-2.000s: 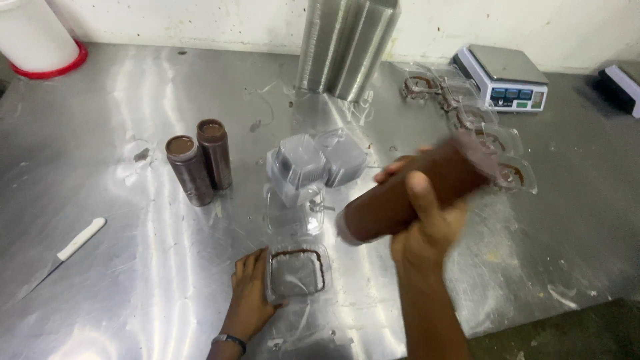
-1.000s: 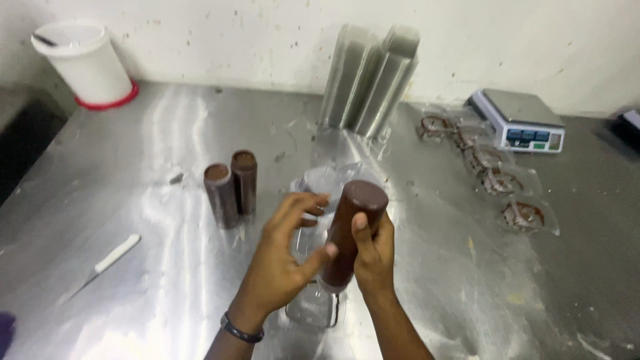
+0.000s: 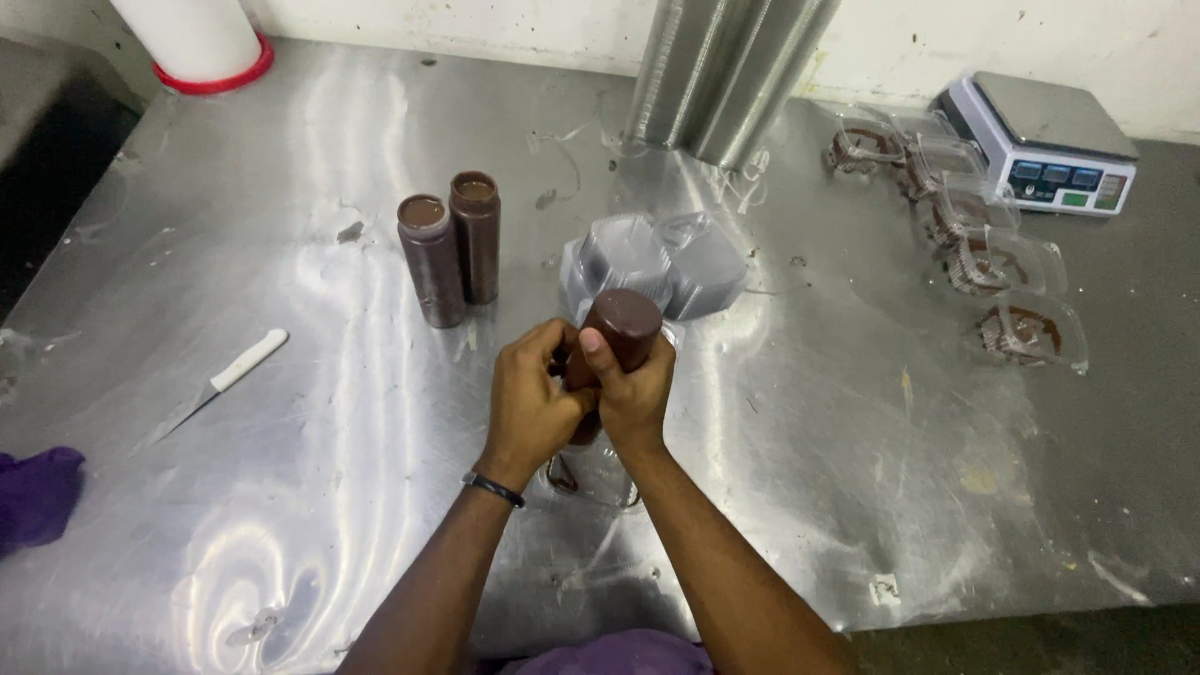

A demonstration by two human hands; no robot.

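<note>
Both my hands grip a dark brown chocolate-filled bottle (image 3: 626, 319), tilted with its base up and its lower end pointing toward me. My left hand (image 3: 534, 398) wraps its lower part, and my right hand (image 3: 637, 394) holds it higher, thumb along its side. Beneath it lies a clear plastic container (image 3: 600, 476) with a brown line of chocolate in it; my hands partly cover it. Behind the bottle are stacked clear containers (image 3: 623, 253). Two more brown bottles, one nearer (image 3: 433, 272) and one behind it (image 3: 478, 244), stand open-topped to the left.
A white-handled knife (image 3: 249, 361) lies at left, near a purple cloth (image 3: 37, 497). A white bucket (image 3: 192, 42) with a red rim stands at back left. Tall stacks of clear containers (image 3: 731, 75), a digital scale (image 3: 1055, 141) and several chocolate-lined containers (image 3: 1027, 336) are farther right.
My left hand has left the container's edge and come onto the bottle. The bottle has moved from the right to above the container.
</note>
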